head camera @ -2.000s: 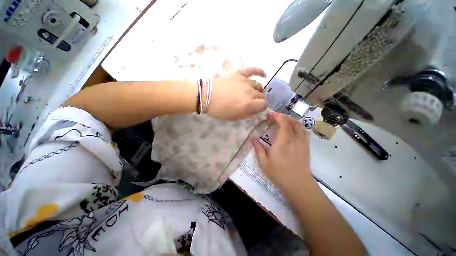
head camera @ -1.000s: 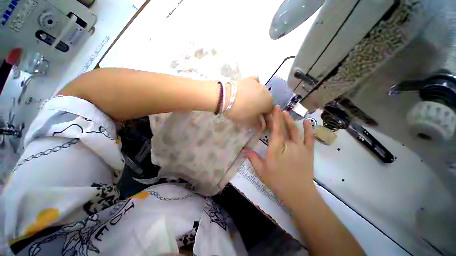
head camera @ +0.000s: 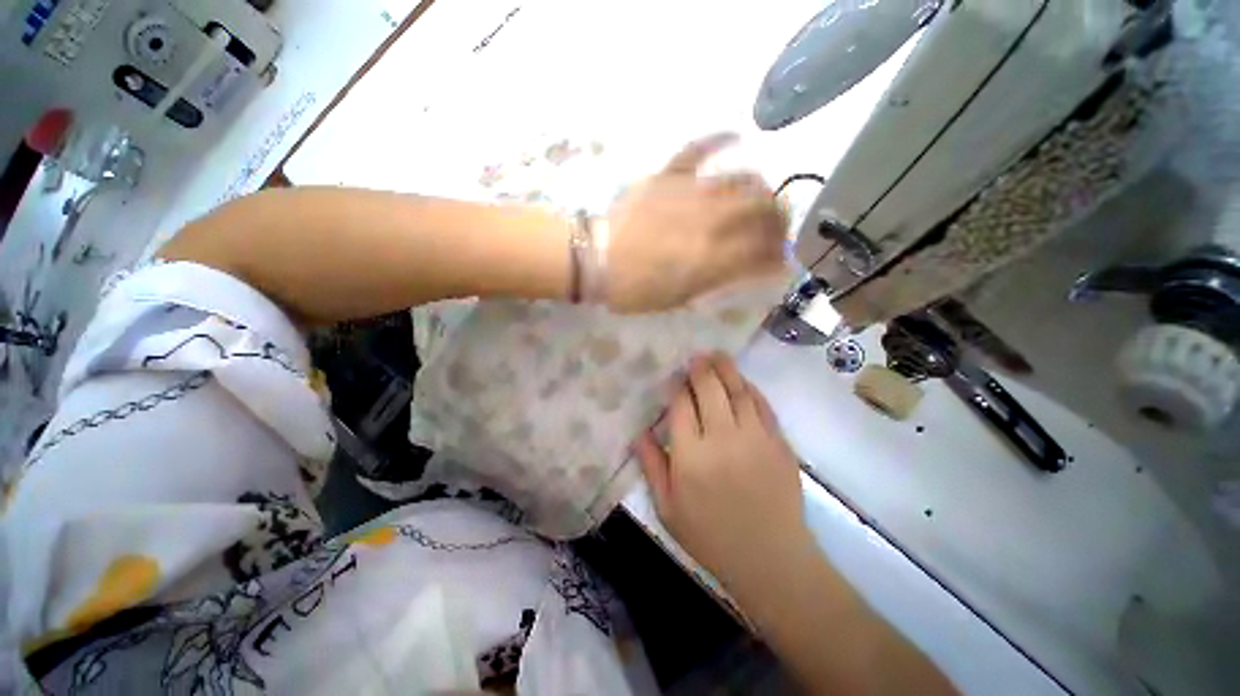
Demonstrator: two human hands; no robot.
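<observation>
The fabric panel (head camera: pixel 524 394), beige-grey with a pale floral print, lies on the machine table and hangs over its front edge. Its upper end reaches the presser foot (head camera: pixel 794 316). My left hand (head camera: pixel 700 234) is blurred and lies over the fabric just left of the foot, its thumb side raised; its fingertips are unclear. My right hand (head camera: pixel 728 469) rests at the fabric's right edge, in front of the foot, with the fingertips on the seam edge (head camera: pixel 650 442). Whether the right fingers pinch the cloth is not clear.
The sewing machine head (head camera: pixel 952 150) stands at the right. A holed metal disc (head camera: pixel 846 355), a tan block (head camera: pixel 888 392) and dark snips (head camera: pixel 1009 415) lie right of the foot. The grey lamp (head camera: pixel 836 61) hangs above. Another machine (head camera: pixel 150 48) stands at upper left.
My right hand has moved back from the foot, down and left along the fabric edge. My left hand has shifted right and spread out beside the foot. The fabric's upper end now reaches the foot.
</observation>
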